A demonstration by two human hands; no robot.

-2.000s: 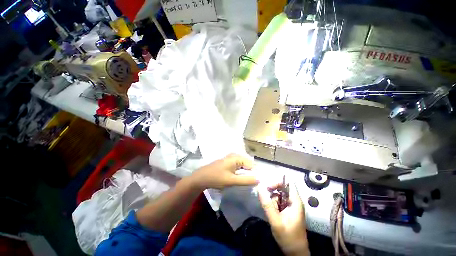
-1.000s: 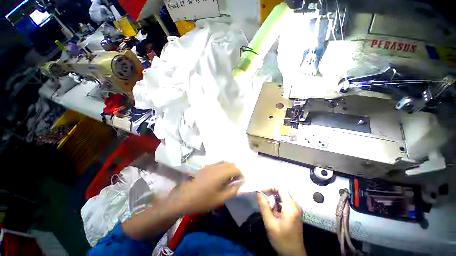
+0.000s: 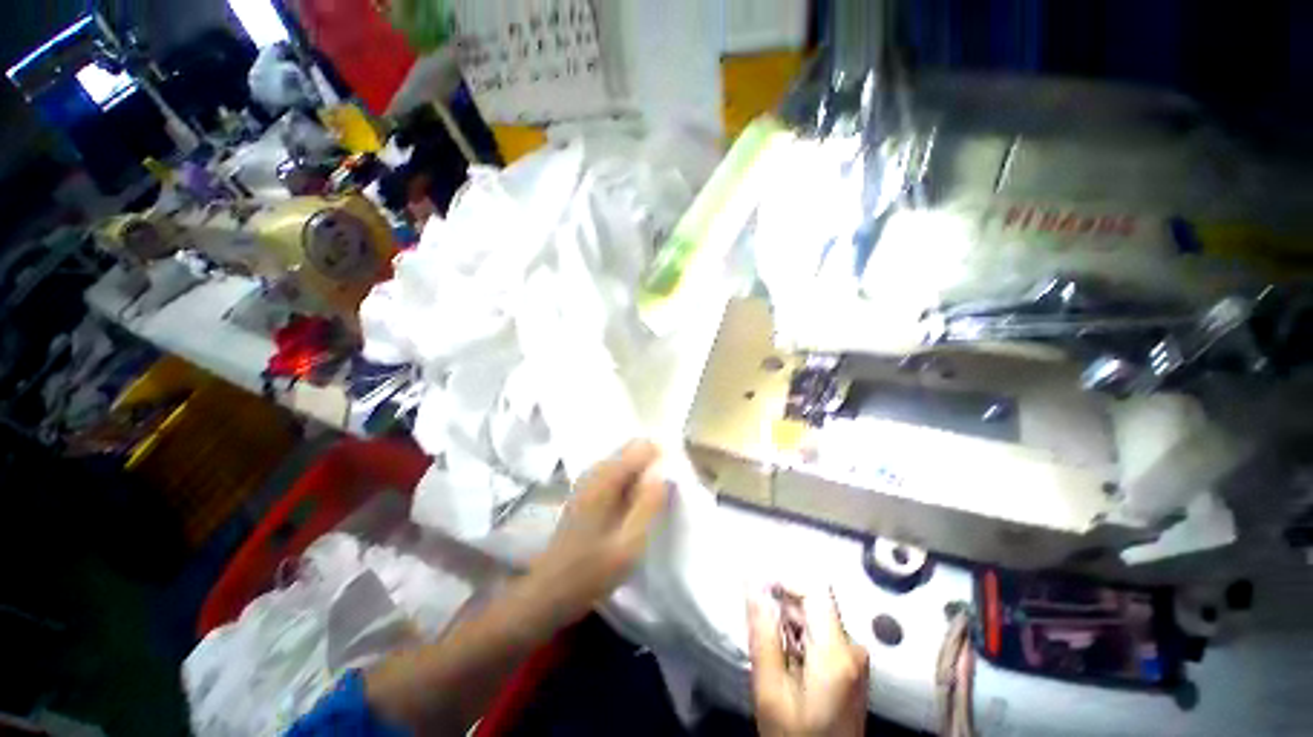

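Observation:
A heap of white garment pieces lies left of the machine bed, its lower part spreading to the table's front edge. My left hand is at the lower edge of the heap, thumb and fingers on or just over the white cloth; blur and glare hide whether it grips. My right hand is near the table's front edge, closed around small dark-red thread snips with the blades pointing up. No cloth shows in the right hand.
The coverstitch machine bed stands behind my right hand. A smartphone, a black ring with white centre and hanging cords are to the right. A red crate with white pieces is left. A light-green tube leans behind.
The view has tilted and blurred. My left hand has moved away from my right hand, up to the white heap. My right hand still holds the snips, slightly lower in view.

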